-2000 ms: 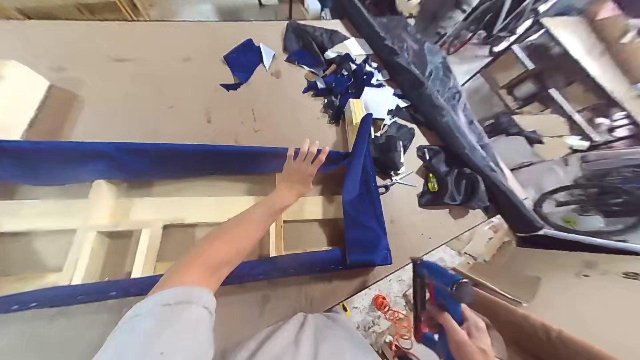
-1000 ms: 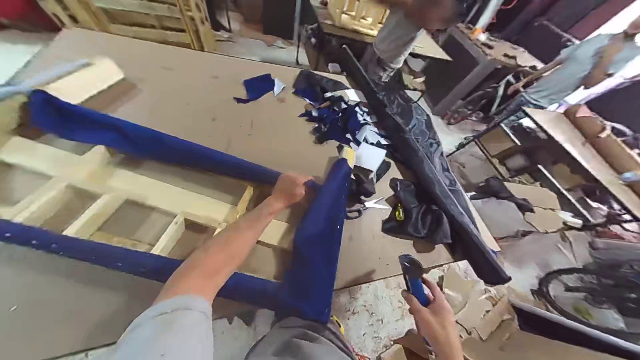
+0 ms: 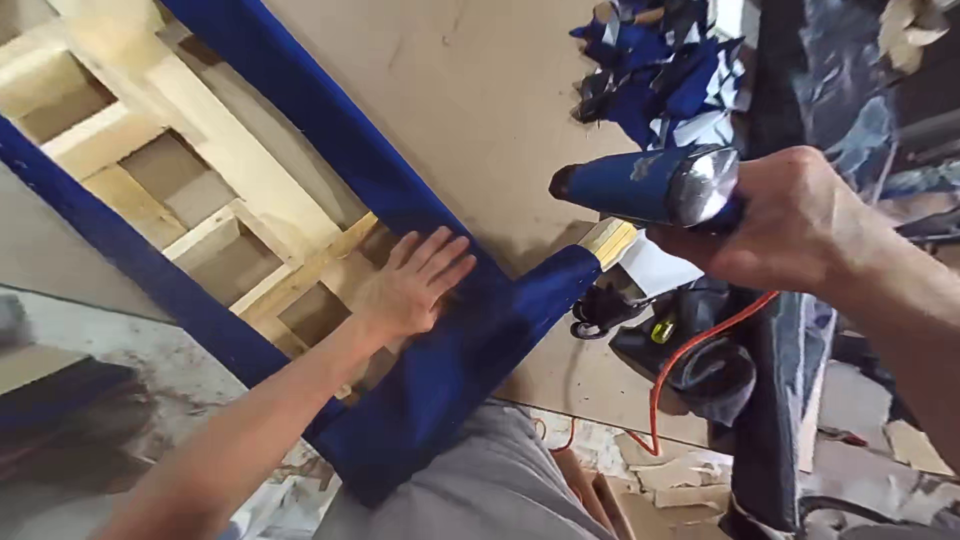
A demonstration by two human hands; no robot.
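My left hand lies with its fingers spread on the blue fabric that wraps the end of a wooden frame. My right hand grips a blue pneumatic staple gun, held above the table to the right of the frame's corner. An orange air hose hangs below that hand. A bare wooden leg end sticks out of the fabric under the staple gun. The trigger is hidden from view.
Blue and white fabric scraps lie on the table at the top right. Scissors and a black bag sit right of the frame. A long black-wrapped roll runs along the table's right side.
My right hand has brought the staple gun from low beside the table up over it. My left hand has opened from its hold on the fabric edge. The view has moved closer and turned.
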